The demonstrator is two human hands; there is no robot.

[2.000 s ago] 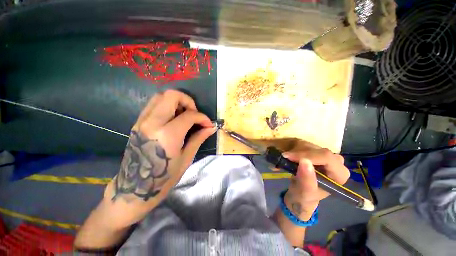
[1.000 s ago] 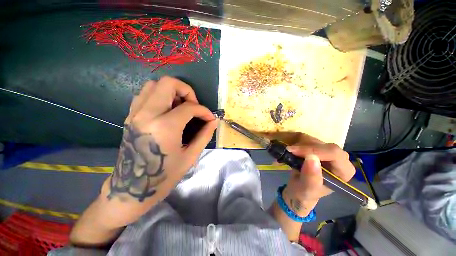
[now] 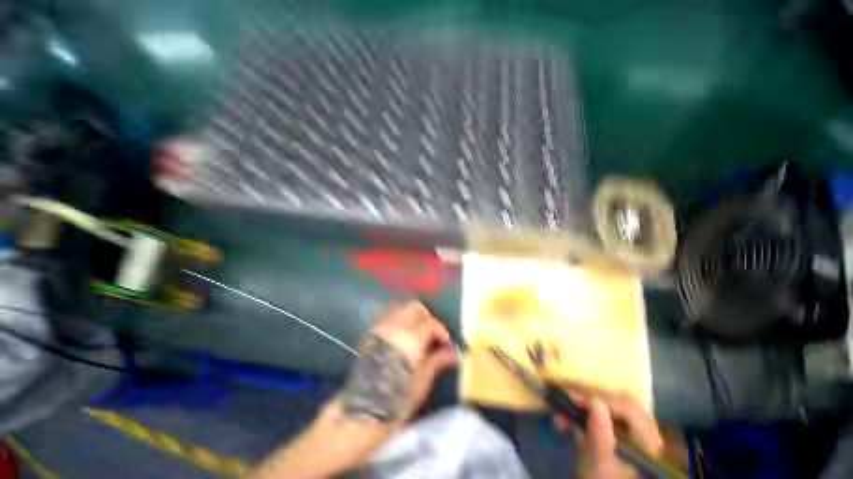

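The view is blurred. My left hand [image 3: 400, 351] is at the left edge of the yellow soldering pad [image 3: 599, 327], its fingertips pinched together; the small component seen there earlier is too blurred to make out clearly. Thin solder wire [image 3: 271, 307] runs from the left to my left hand. My right hand [image 3: 613, 432] grips the soldering iron [image 3: 559, 399] over the pad, its tip a little right of my left fingertips and apart from them. A dark clump [image 3: 541, 355] lies on the pad near the tip. Red wires [image 3: 402, 268] lie in a pile behind my left hand.
A large clear component tray [image 3: 374, 131] with rows of parts lies at the back. A tan round cup [image 3: 634, 224] stands behind the pad. A black fan [image 3: 744, 267] stands at the right. A solder spool [image 3: 140, 265] in a yellow-green frame is at the far left.
The view has tilted up and swung, bringing the tray and spool into sight. The iron's tip has moved away from my left fingertips to the right.
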